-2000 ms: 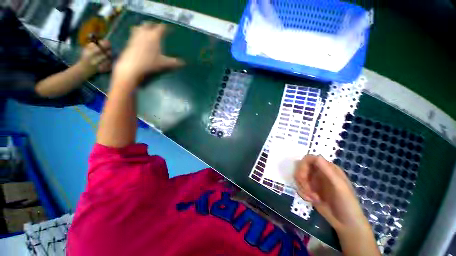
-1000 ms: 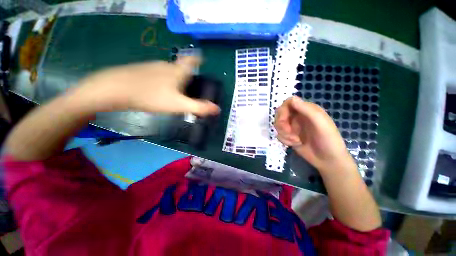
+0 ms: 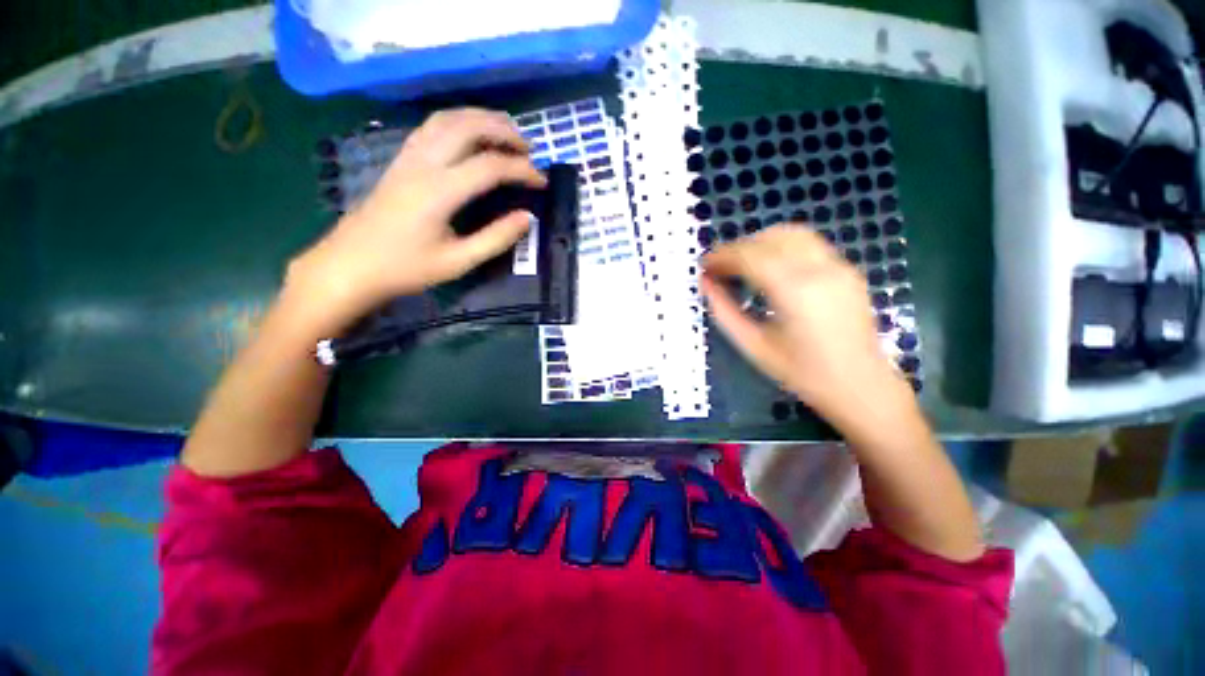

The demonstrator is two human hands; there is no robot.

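My left hand (image 3: 436, 205) holds a black device (image 3: 560, 251) from its left side, over the label sheets (image 3: 611, 310). A pale label shows on the device, and its black cable (image 3: 436, 320) runs left to a silvery tip below my left wrist. My right hand (image 3: 786, 304) is over the left part of the large pad sheet (image 3: 806, 172), thumb and fingers close together. Whether something small is between its fingertips cannot be told. The small dot sticker strip (image 3: 661, 198) lies between the label sheets and the large pad sheet.
A blue basket (image 3: 463, 69) with white sheets stands behind. A white foam tray (image 3: 1031, 225) with black units is at the right. A thin yellow rubber band (image 3: 239, 122) lies at the left. The small pad sheet (image 3: 346, 165) is partly hidden by my left hand and the device.
My left hand has come in from the far left and now holds the black device over the label sheets. My right hand has moved onto the large pad sheet. The view has swung right.
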